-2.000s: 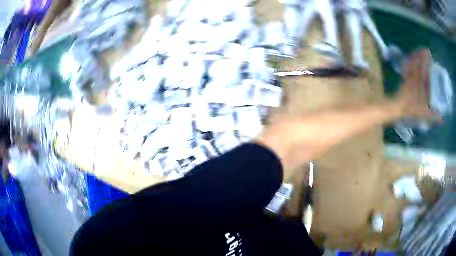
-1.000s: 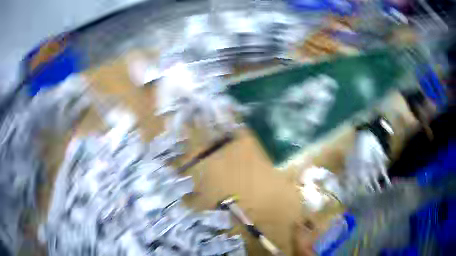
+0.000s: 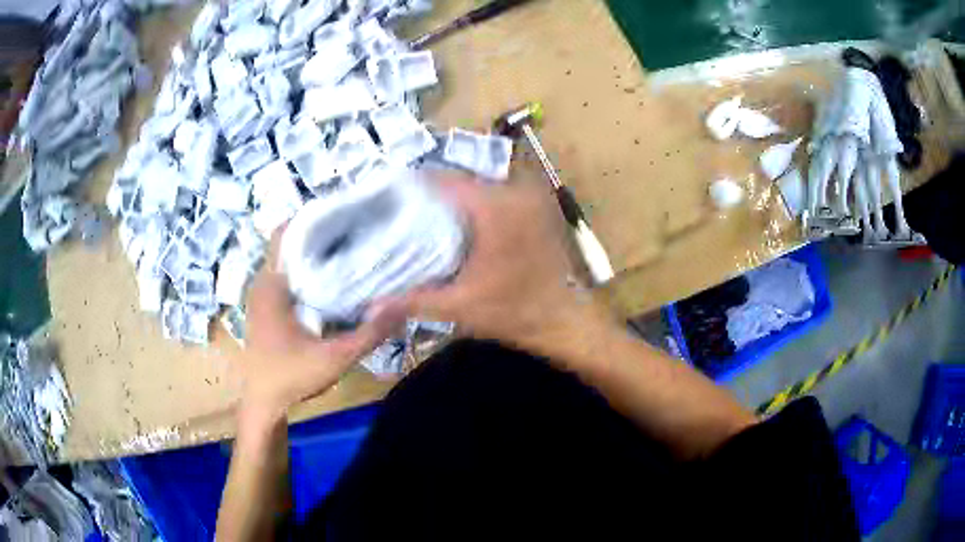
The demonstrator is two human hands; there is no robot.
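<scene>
A white-grey figurine lower body is held over the near edge of the table, its open waist facing up, slightly blurred. My left hand grips its left and near side. My right hand grips its right side. Its legs are hidden. The waist insert heap lies just beyond my hands. The two-faced mallet lies right of my right hand, its head with a yellow end pointing away and its white handle end towards me.
Glue bottles and a white round piece lie at right, beside standing leg parts. Grey figurine parts lie far left. A blue crate holds a whitish bag below the right edge. A second hammer lies beyond the heap.
The view has swung back over the table. My right hand was reaching empty over the green belt two seconds ago; now both hands hold a lower body.
</scene>
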